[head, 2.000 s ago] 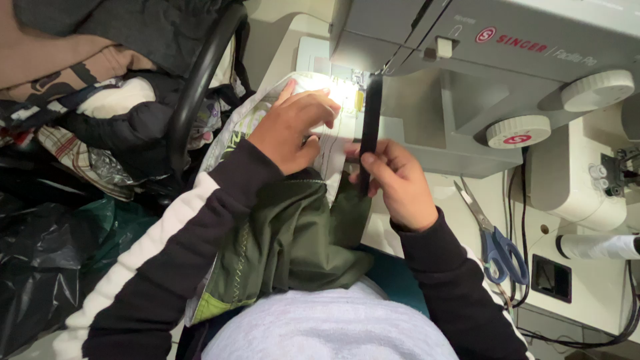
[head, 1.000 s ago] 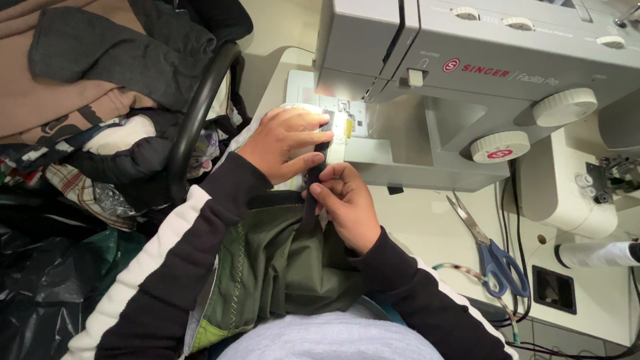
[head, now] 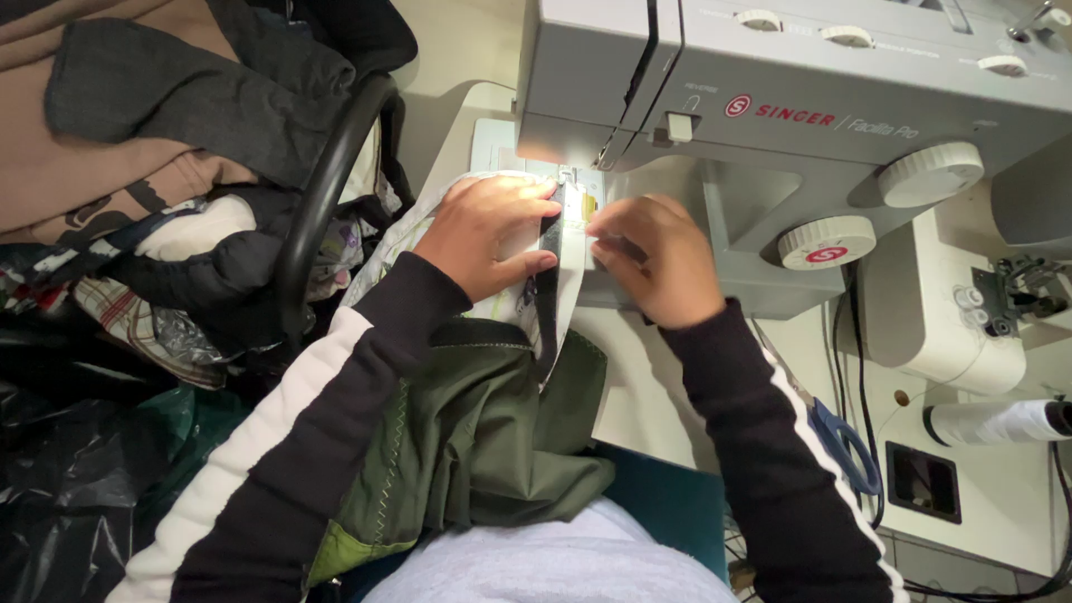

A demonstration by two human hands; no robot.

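Observation:
My left hand point(head: 502, 234) lies spread on a dark strip point(head: 550, 293) and the white patterned fabric point(head: 494, 310), pressing them on the bed of a grey Singer sewing machine point(head: 796, 100). The strip runs from near the presser foot point(head: 569, 174) down along the fabric's edge. Just right of the strip, my right hand point(head: 657, 251) is raised with bent fingers, its fingertips near a small yellow part on the machine bed; whether it holds anything is unclear. Olive-green fabric point(head: 486, 419) with zigzag stitching hangs below toward my lap.
At left, clothes point(head: 167, 100) are heaped around a black curved bar point(head: 327, 193), with black plastic point(head: 67, 469) below. Blue-handled scissors point(head: 847, 448) lie partly behind my right sleeve. Farther right are a second machine point(head: 938, 301), a white thread spool point(head: 997, 421) and black cables point(head: 863, 377).
My right hand has let go of the dark strip and moved up and right. My left hand stays on the fabric. Two seconds ago the strip was held up near the needle; now it lies along the fabric.

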